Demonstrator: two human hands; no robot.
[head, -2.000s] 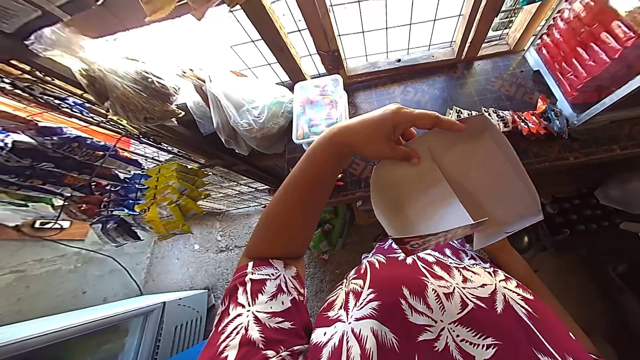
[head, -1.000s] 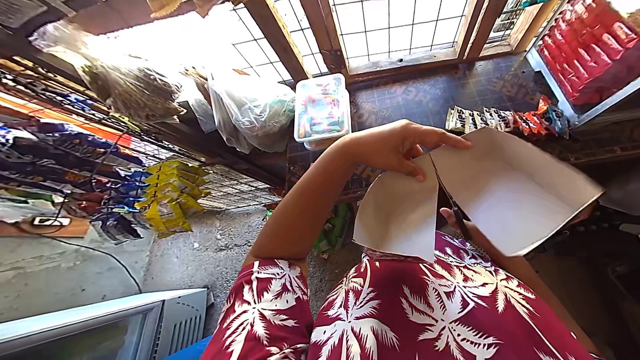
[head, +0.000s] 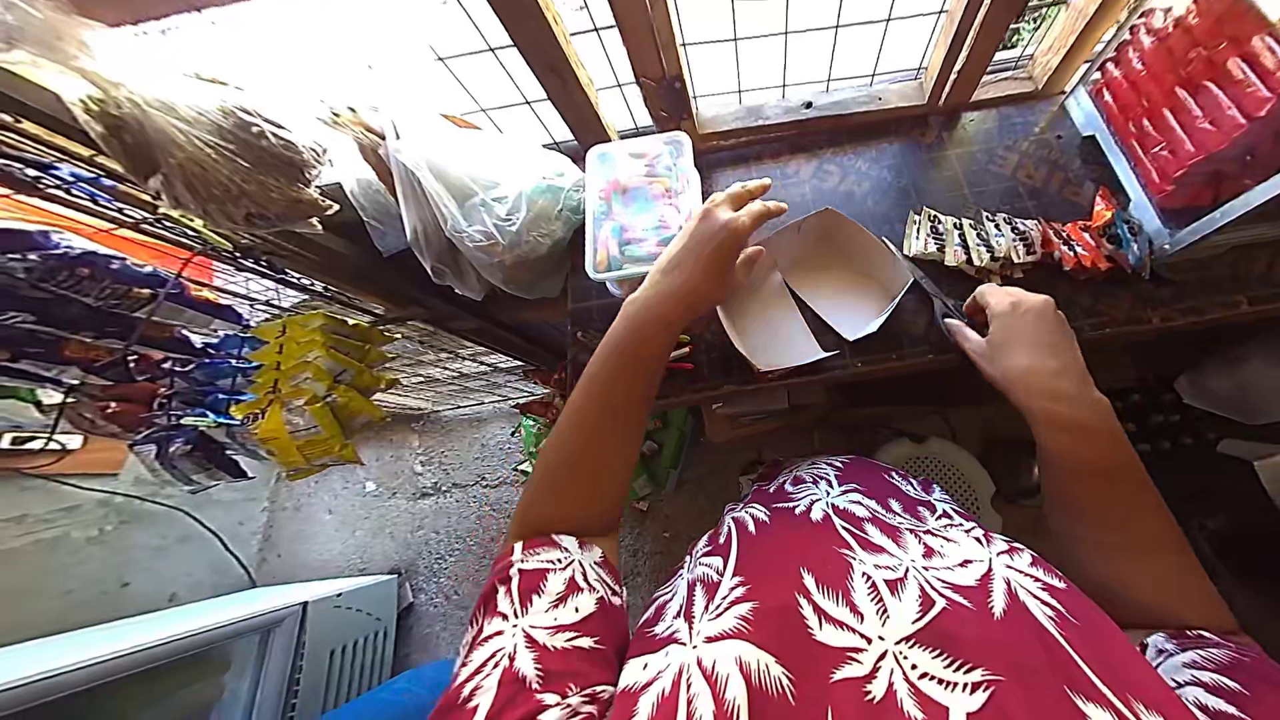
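A piece of cut cardboard (head: 845, 270), pale inside and split by a long slit, lies on the dark countertop (head: 800, 180). My left hand (head: 712, 245) is at its left edge, fingers spread, with the thumb close to or touching the card; it does not appear to grip it. My right hand (head: 1020, 340) is closed around the handles of dark scissors (head: 935, 285), whose blades reach the card's right edge. Left of the card stands a clear plastic tub (head: 640, 205) of colourful wrapped items.
Small snack sachets (head: 975, 240) lie behind my right hand. A clear-sided container of red packets (head: 1190, 110) stands at the back right. Plastic bags (head: 480, 210) and yellow packets (head: 310, 390) hang at the left, above a white appliance (head: 340, 640).
The cardboard, held up before, now rests on the countertop. My right hand, hidden behind it earlier, has come into view at the right with the scissors. My left hand has moved left.
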